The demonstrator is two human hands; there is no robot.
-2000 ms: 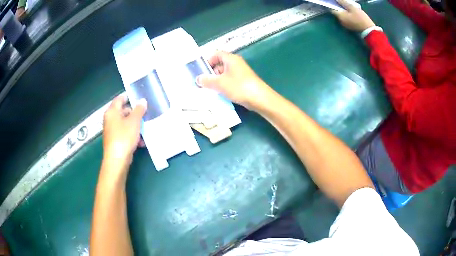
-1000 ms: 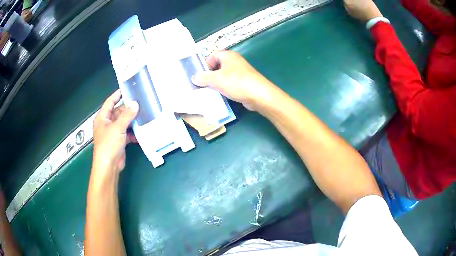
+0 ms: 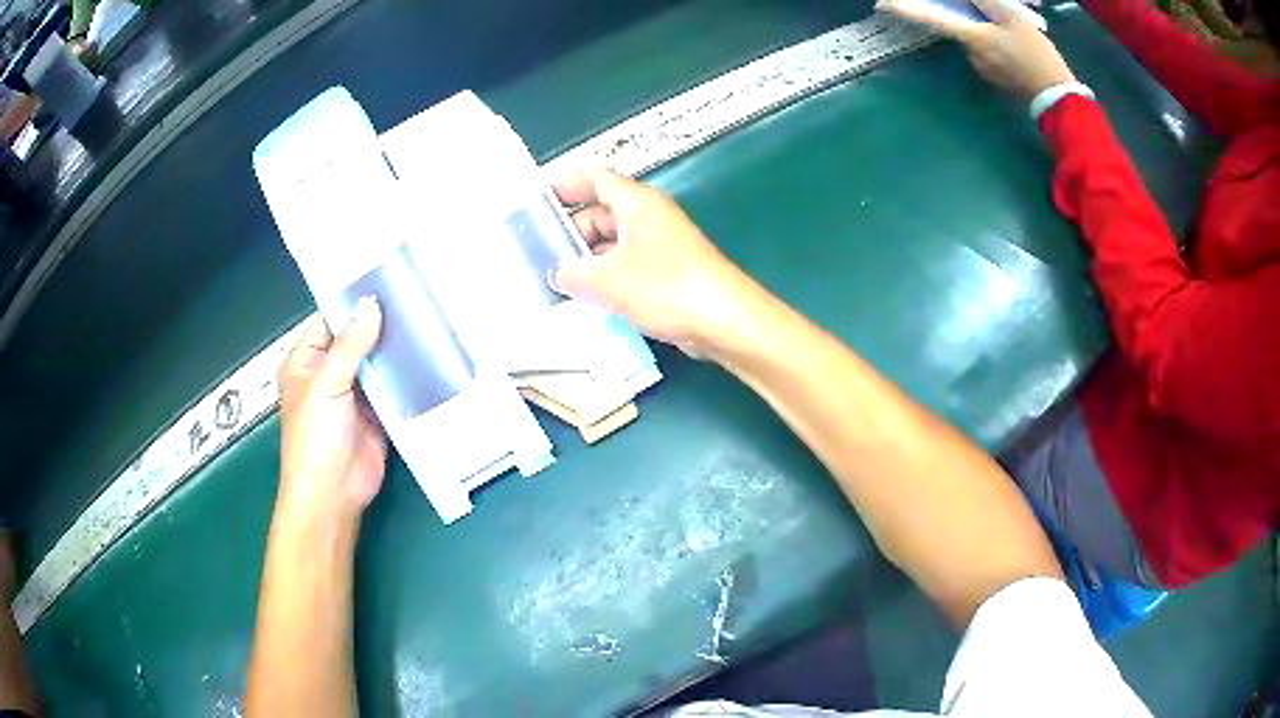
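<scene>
A white carton blank [image 3: 449,239] with a rounded top flap and a notched lower edge is held up over the belt side rail and worktop. Each of its two panels has a shiny grey-violet rectangle [image 3: 410,334]. Tan kraft card [image 3: 590,414] sticks out at its lower right edge. My left hand [image 3: 334,407] grips the left panel, thumb on the grey rectangle. My right hand [image 3: 639,260] grips the right panel's edge, thumb in front; some of its fingers are hidden behind the card.
A green worktop [image 3: 842,239] curves below a scuffed white side rail [image 3: 800,84] and a dark conveyor belt [image 3: 155,302]. A neighbouring person in red sleeves [image 3: 1109,211] holds a pale flat piece at the upper right. Another person's arm shows at the left edge.
The blank has shifted slightly left and down. My left thumb lies further onto the grey rectangle. The neighbour's hand and pale piece, out of view a second ago, show again.
</scene>
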